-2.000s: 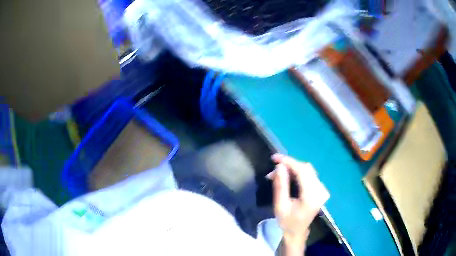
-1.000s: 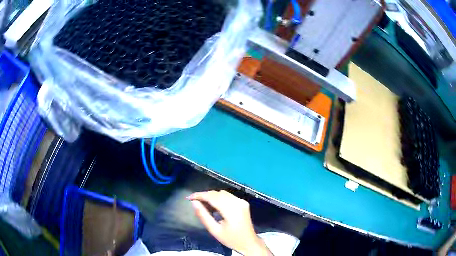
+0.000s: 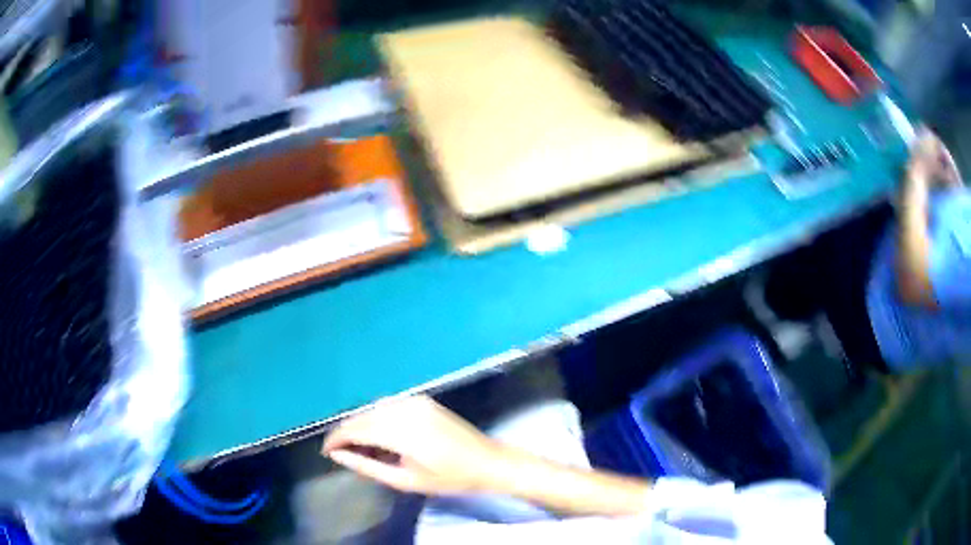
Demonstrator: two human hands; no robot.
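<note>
The picture is blurred. My right hand is in front of the bench edge at the lower middle, loosely curled with a dark gap between thumb and fingers; no part shows in it. My left hand is out of the picture. The press fixture, a silver bar on an orange-brown base, stands on the bench beyond and left of my hand. No black parts can be made out on it. The press block is behind it. A tan cardboard sheet lies to the right, with rows of black parts at its far right side.
A plastic-lined box of black parts is at the left. A small white piece lies before the cardboard. A red tray and a neighbouring worker's arm are at the right. Below the bench are a blue bin and blue hose.
The view has swung right, so the press, fixture and box now lie further left, and the neighbour's arm and blue bin show at the right. My right hand remains in front of the bench.
</note>
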